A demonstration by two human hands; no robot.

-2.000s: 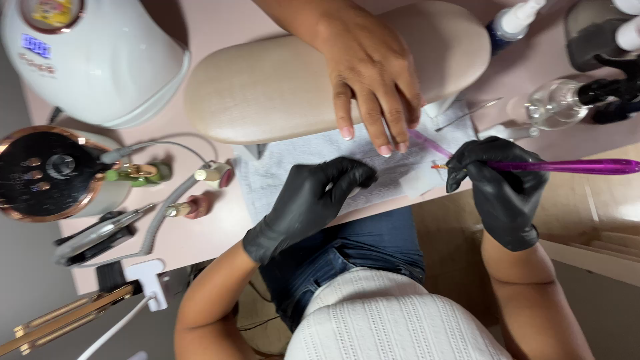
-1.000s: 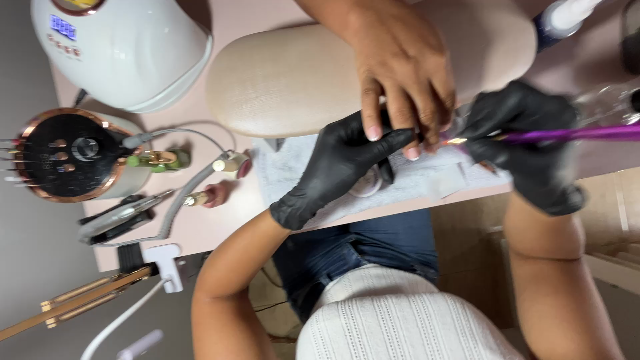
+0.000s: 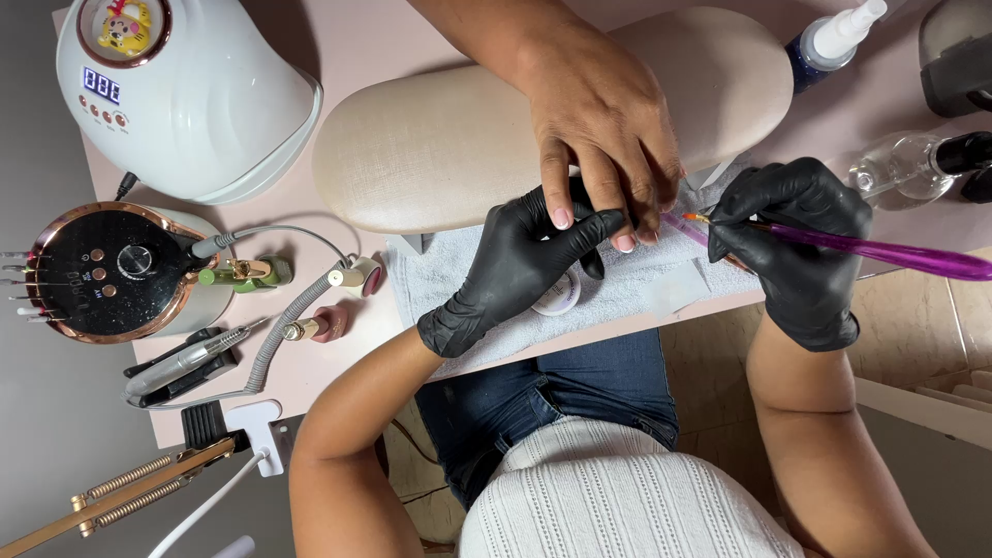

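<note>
My left hand, in a black glove, grips a finger of another person's hand between thumb and fingers. That hand lies palm down over a beige padded armrest, its nails pink with white tips. My right hand, also black-gloved, holds a purple-handled nail brush; the orange bristle tip points left, a little right of the fingertips and apart from them. Beneath my left hand a small round jar is partly hidden on a white towel. A pale square sheet lies on the towel's right part.
At left stand a white nail lamp, a nail drill base and its handpiece on a cradle. Several polish bottles are near the coiled cable. A blue spray bottle and a clear pump bottle stand at right.
My left hand, apart from the other person's hand two seconds ago, has taken hold of a finger. The brush, near the fingertips one second ago, is now farther right of them.
</note>
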